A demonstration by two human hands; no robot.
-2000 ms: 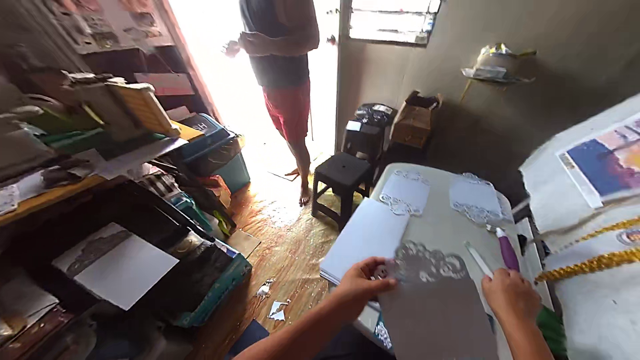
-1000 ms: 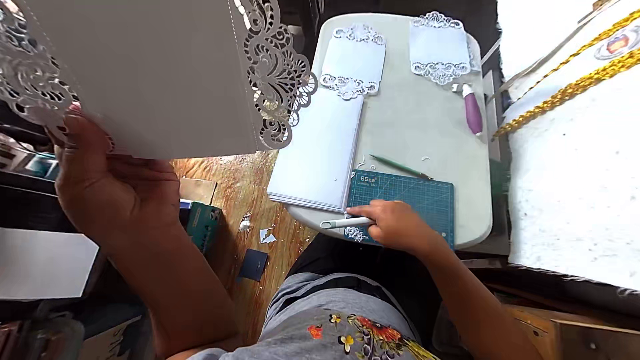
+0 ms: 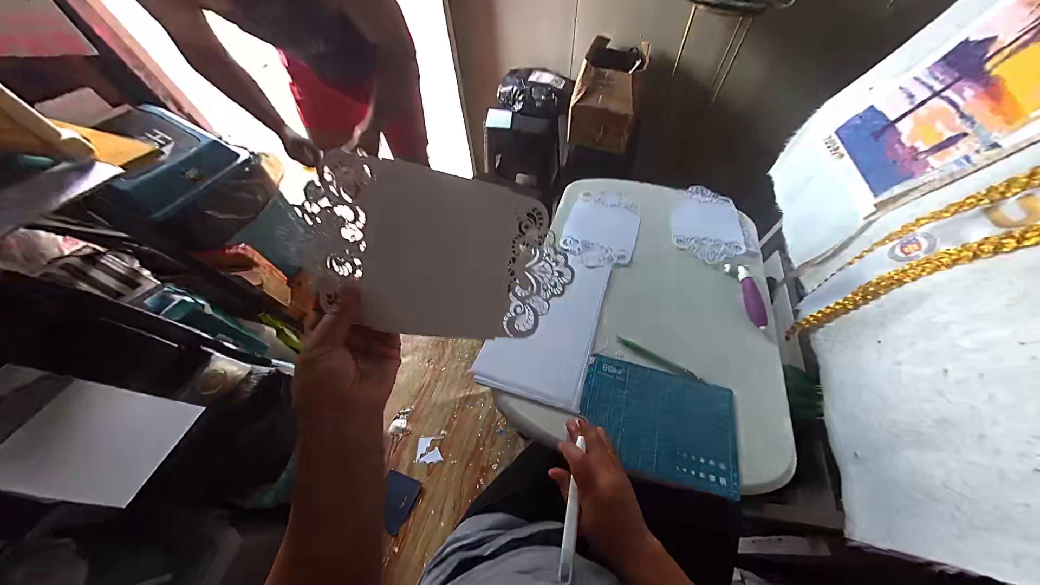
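Note:
My left hand (image 3: 345, 357) holds up a sheet of card with lacy cut-out borders (image 3: 439, 248) by its lower left corner. In my right hand (image 3: 597, 479), low by the table's front edge, is a slim white pen-like tool (image 3: 572, 520). Just beyond that hand lies a teal cutting mat (image 3: 662, 422), with a green pencil-like tool (image 3: 658, 357) at its far edge. A stack of white sheets (image 3: 544, 357) is left of the mat. Two smaller lacy-edged cards (image 3: 601, 227) (image 3: 707, 223) lie at the table's far side, and a purple-handled tool (image 3: 752, 299) is near the right edge.
A person (image 3: 357, 81) stands in the bright doorway, a hand near the raised card's upper left corner. A cardboard box (image 3: 603, 106) stands beyond the white table (image 3: 691, 305). Crowded shelves and a blue bin (image 3: 175, 162) are at left. Paper scraps (image 3: 428, 449) lie on the floor.
The person shows in the doorway, closer than two seconds ago. The green tool and mat, seen a second ago, lie in place. The view has swung back up toward the doorway.

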